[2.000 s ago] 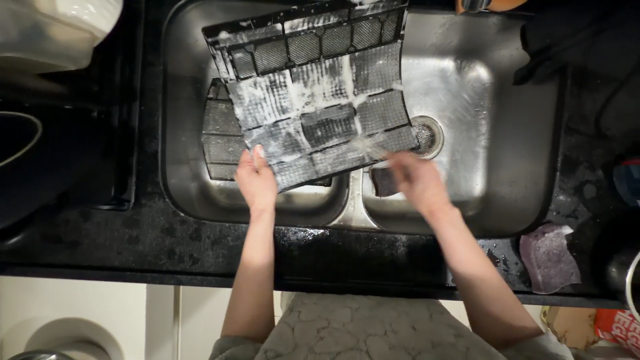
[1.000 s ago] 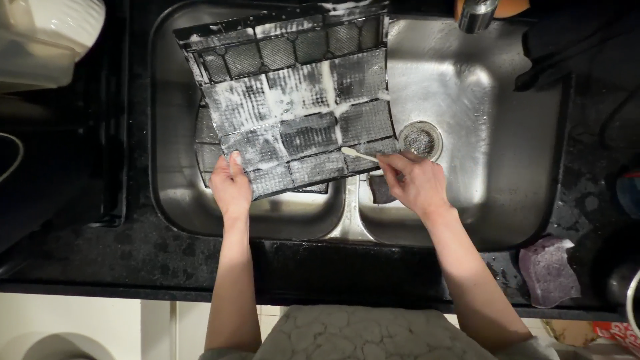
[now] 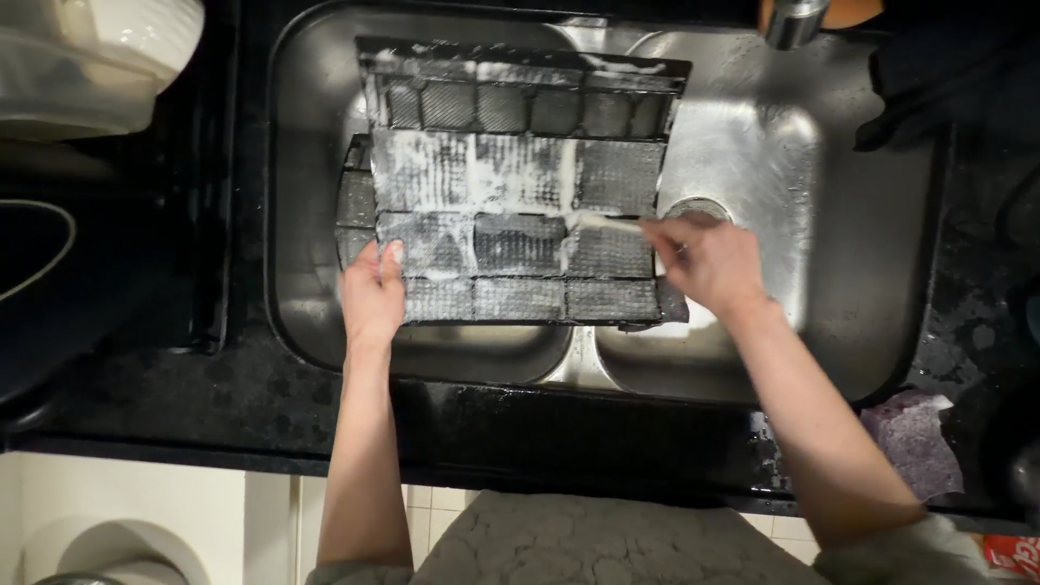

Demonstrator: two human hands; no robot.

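My left hand [image 3: 374,292] grips the lower left edge of a black plastic-framed mesh filter [image 3: 520,244], thumb on top. White foam coats much of its grid, thickest at the upper left and middle. A slim, pale toothbrush-like brush [image 3: 605,222] is pinched in my right hand [image 3: 703,256], its head against the foamy mesh right of centre; the hand is slightly blurred. A second dark mesh filter [image 3: 356,199] shows from beneath the left side. Under the lower right corner, a dark piece of cloth or sponge [image 3: 673,302] is partly hidden.
The filter spans the divider [image 3: 581,357] of a double steel sink [image 3: 861,244]. Its drain [image 3: 699,210] lies partly behind my right hand. A faucet end [image 3: 795,23] is at the top. A purplish cloth [image 3: 914,443] rests on the black counter at right; plastic containers [image 3: 81,97] stand upper left.
The filter, tilted before, now sits nearly level. My right hand with the brush has moved up along the mesh from near its lower right part. My left hand keeps hold of the edge.
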